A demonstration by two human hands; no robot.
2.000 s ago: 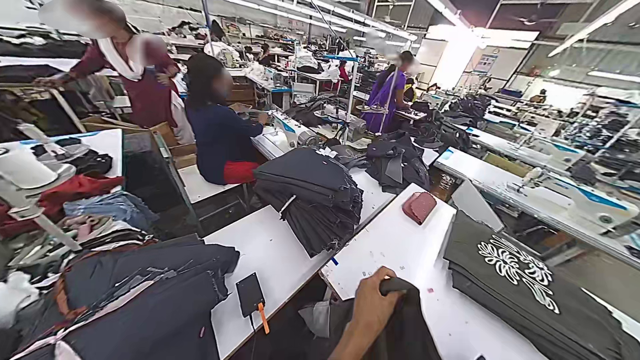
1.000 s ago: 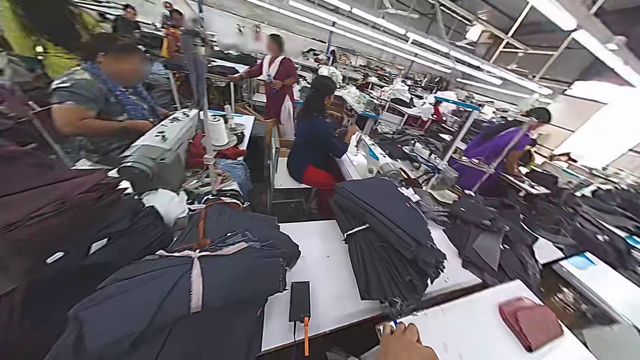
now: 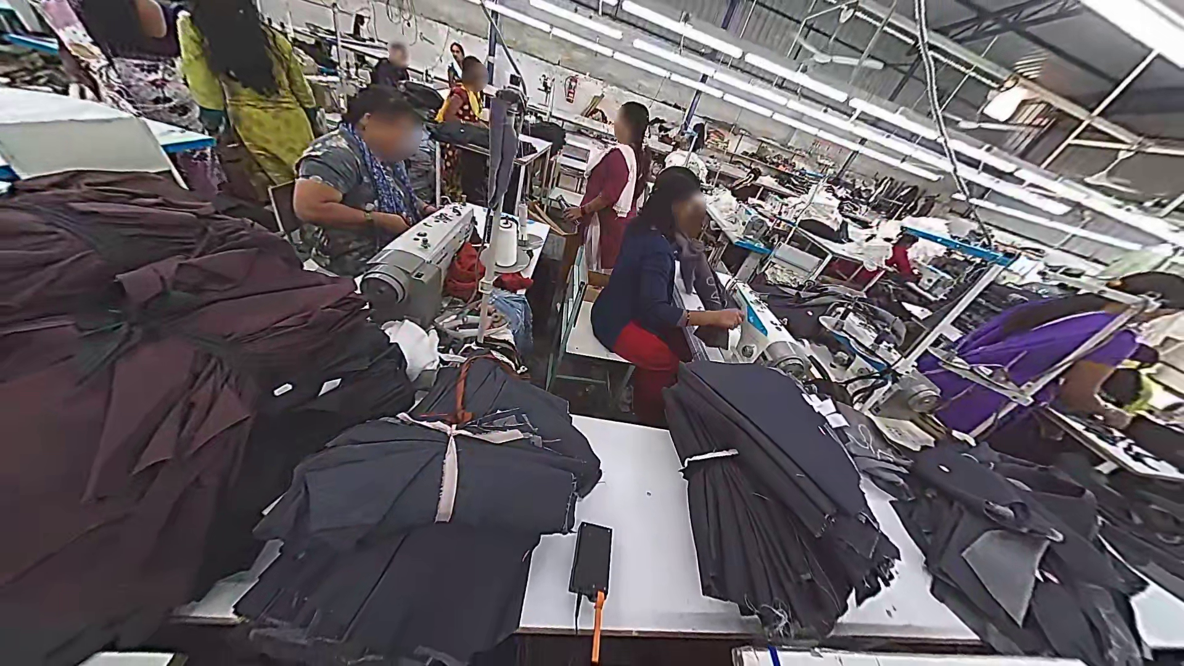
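Neither of my hands shows in the head view now. Across a white worktable (image 3: pixel 638 481) lie a dark fabric bundle (image 3: pixel 462 490) tied with a pale strip and, right of it, a stack of dark cut fabric pieces (image 3: pixel 768 499) bound with a white tie. Between them rests a black rectangular device (image 3: pixel 590 560) with an orange cable (image 3: pixel 598 624) at its lower end. A large heap of dark maroon fabric (image 3: pixel 139 370) fills the left side. Loose dark garment pieces (image 3: pixel 1008 555) are spread at the lower right.
Behind the table, a person in a dark blue top (image 3: pixel 638 287) sits at a sewing machine (image 3: pixel 768 328). Another seated person (image 3: pixel 356 185) is by a nearer sewing machine (image 3: pixel 421 264). A person in purple (image 3: pixel 1027 356) leans at the right. A thread cone (image 3: pixel 504 242) stands behind the tied bundle.
The view has swung far to the left. The hand near the bottom, on dark cloth two seconds ago, has left the view, as has the dark red object on the right-hand table.
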